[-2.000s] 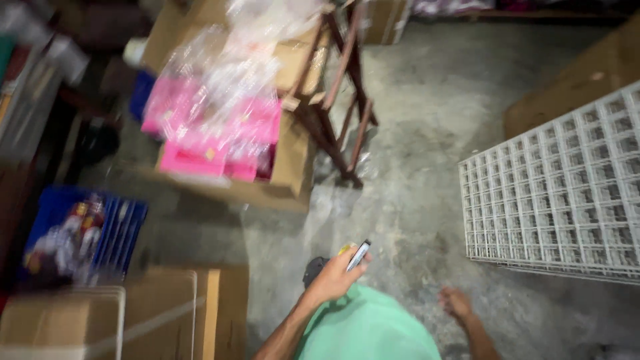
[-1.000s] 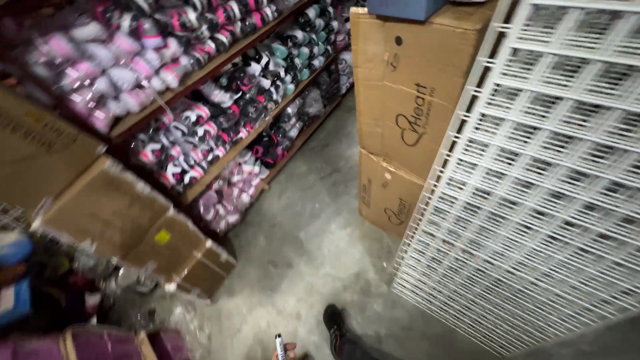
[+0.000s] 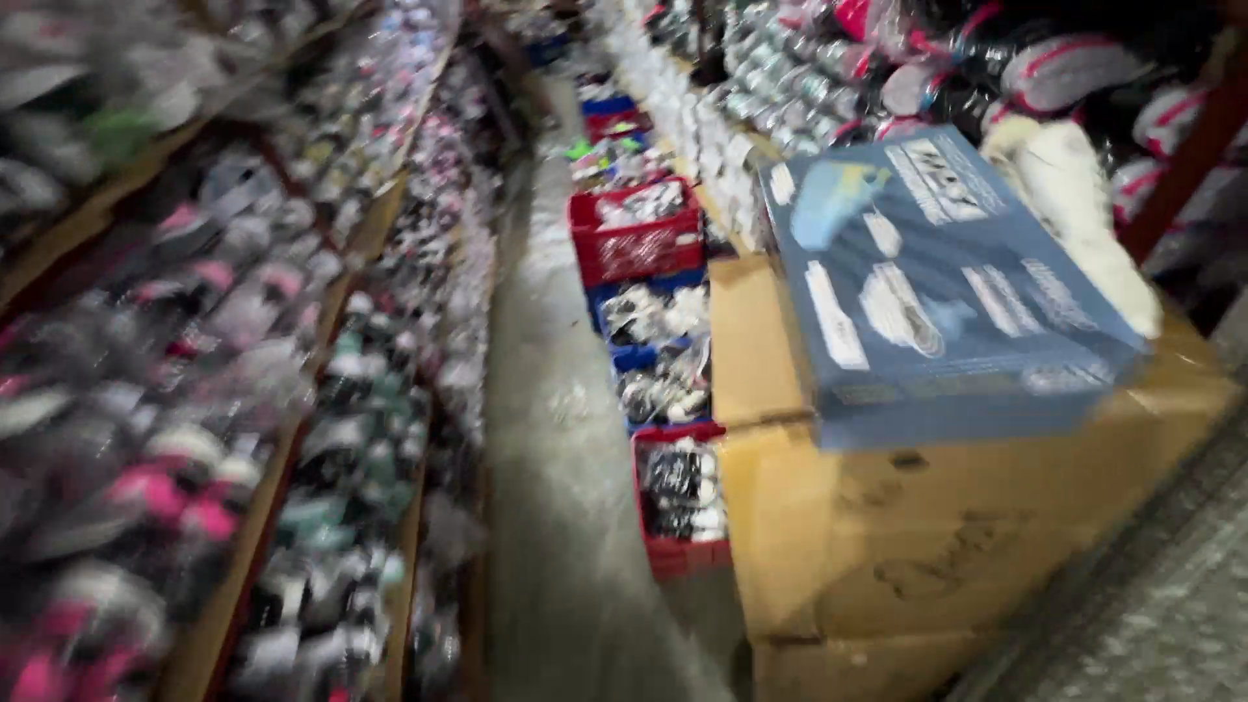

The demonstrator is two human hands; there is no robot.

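Neither of my hands shows in the head view now, so what they hold cannot be seen. Nearest on the right, a blue printed box (image 3: 936, 292) lies flat on top of a large cardboard carton (image 3: 907, 526). Behind the box, against its far right edge, is a cream-white item (image 3: 1077, 219), too blurred to name. Shelves on the left hold many plastic-wrapped shoes (image 3: 185, 478), blurred by motion.
A narrow concrete aisle (image 3: 546, 419) runs ahead between the shelves. Along its right side stand red crates (image 3: 634, 249) and blue crates (image 3: 624, 356) filled with wrapped goods. More wrapped shoes (image 3: 1063, 73) are at the upper right. A grey edge crosses the lower right corner.
The view has swung to the aisle and the blue box. A hand with a marker-like pen, at the bottom edge one second ago, is out of view. The white wire grid panels no longer show plainly.
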